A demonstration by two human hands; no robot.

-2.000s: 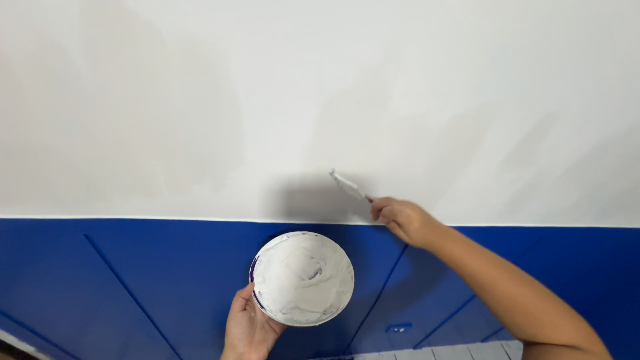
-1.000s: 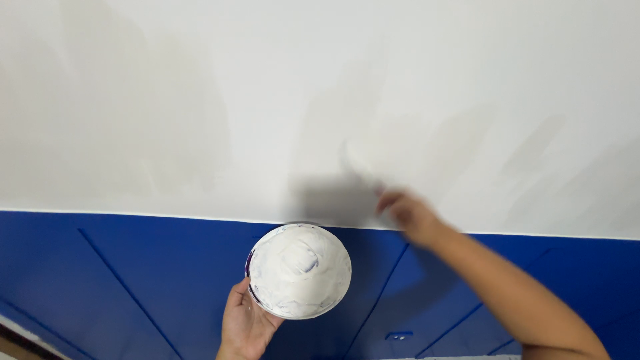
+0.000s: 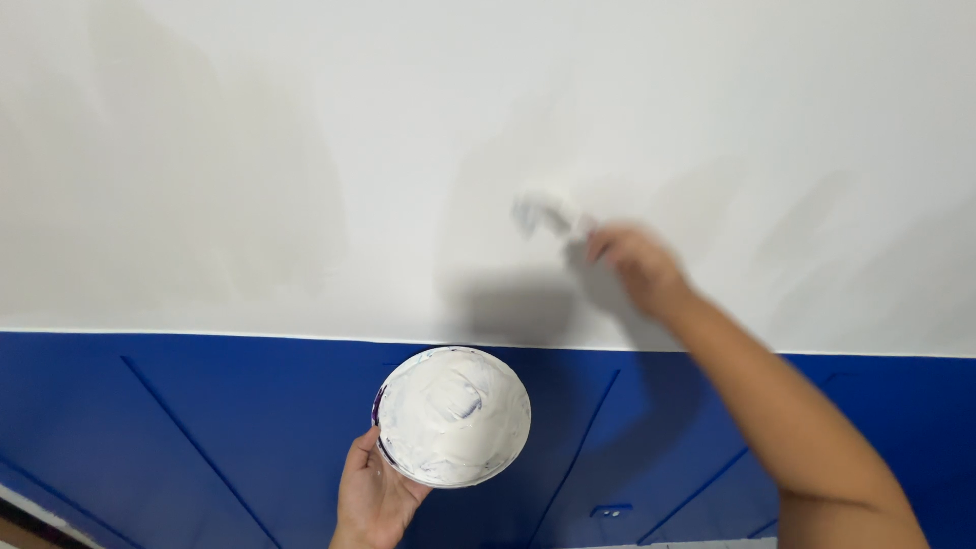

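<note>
My left hand (image 3: pixel 381 496) grips the edge of a round plate-like lid (image 3: pixel 457 415) from below left. White paste covers its face, with a small mound near the middle and a dark purple patch on its left rim. To the upper right, my right hand (image 3: pixel 640 263), blurred by motion, is closed on the handle of a small tool, seemingly a putty knife (image 3: pixel 545 213). Its head is coated white and lies over the white upper wall (image 3: pixel 396 152); whether it touches the wall cannot be told.
Grey damp-looking patches mark the white wall at left and right. Below a thin white edge runs blue grooved panelling (image 3: pixel 267 412), with a small blue fitting (image 3: pixel 611 512) low down. White flooring or trim (image 3: pixel 709 544) shows at the bottom edge.
My right hand has moved up the white wall with the tool. My left hand still holds the lid in about the same place below.
</note>
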